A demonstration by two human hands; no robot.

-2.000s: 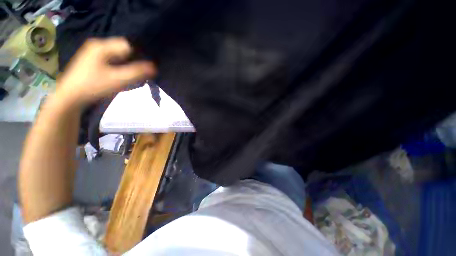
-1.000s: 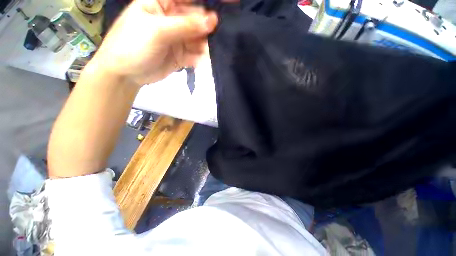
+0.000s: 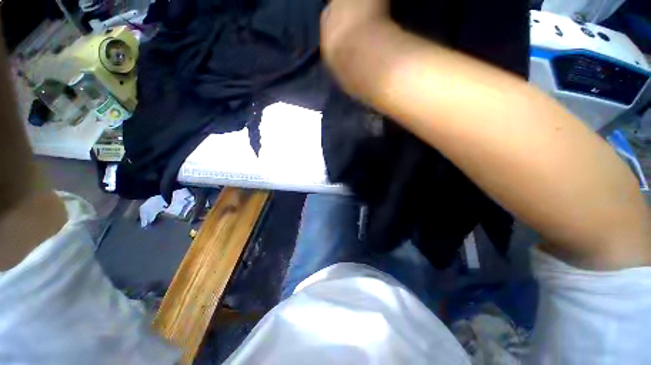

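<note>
A black garment piece [image 3: 442,192] hangs over the table's front edge right of centre, its lower part above the lap. More black cloth [image 3: 214,64] lies heaped on the table at left and centre. My right forearm crosses in front of the cloth from the right; my right hand [image 3: 355,28] is blurred and cut off by the top edge, so its fingers and any grip are hidden. My left forearm is at the far left edge; my left hand is out of the picture. A dark pointed thing [image 3: 255,132], perhaps a blade tip, lies on the white tabletop [image 3: 293,142].
A white machine part with a blue stripe [image 3: 596,68] stands upper right. A yellowish machine part with a round wheel [image 3: 116,57] is upper left. The table has a ruler-marked front edge. A wooden plank [image 3: 214,264] and cloth scraps [image 3: 492,331] are below.
The black piece that spread across the right has moved and now hangs narrower near the centre. My left hand has left the picture at left. My right arm has come into view.
</note>
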